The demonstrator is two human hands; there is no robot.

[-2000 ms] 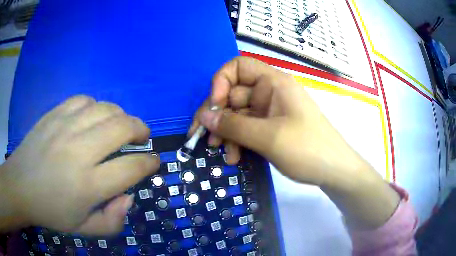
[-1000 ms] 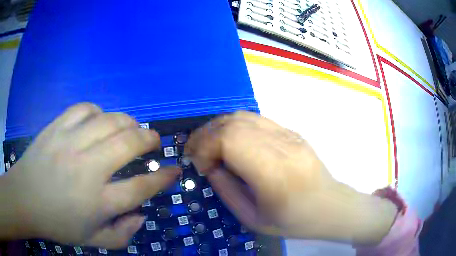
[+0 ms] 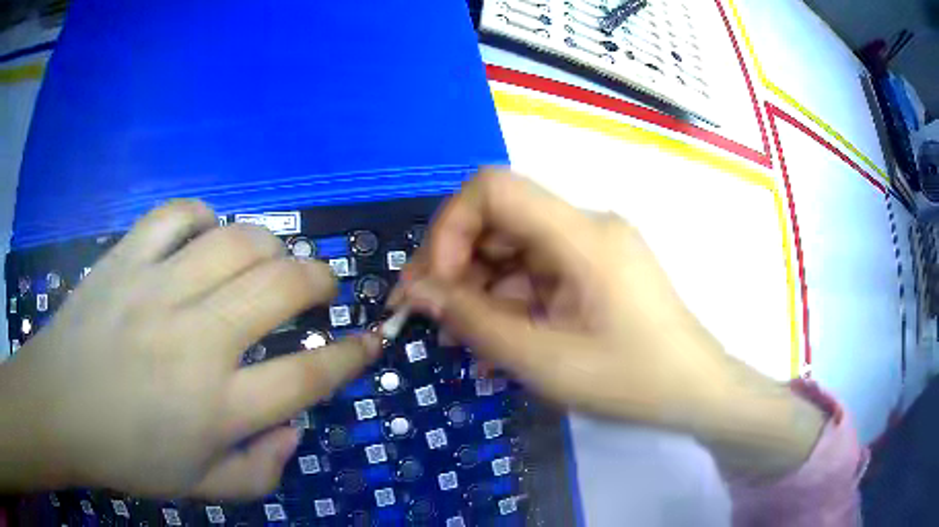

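Note:
The black tray [image 3: 371, 214] lies under both hands, with rows of small round modules [image 3: 389, 381] and white QR labels [image 3: 415, 351]. My right hand [image 3: 556, 299] pinches a cotton swab [image 3: 395, 323], its pale tip down at a module near the tray's upper middle. The rest of the swab is hidden by my fingers. My left hand [image 3: 196, 360] is palm down over the tray's left part, fingers apart, its index fingertip beside the swab tip. It holds nothing that I can see. Bright-blue strips [image 3: 366, 432] show between discs.
A blue cover [image 3: 257, 93] extends from the tray's far edge. A printed label [image 3: 268, 221] is at that edge. An off-white panel [image 3: 618, 51] with a dark piece [image 3: 622, 14] lies at the upper right. Red tape [image 3: 628, 113] and yellow tape [image 3: 638, 138] mark the white table.
The tray and cover have shifted up in view, away from me. My right hand, earlier blurred and turned over, now shows the swab tip, lower on the tray than two seconds ago.

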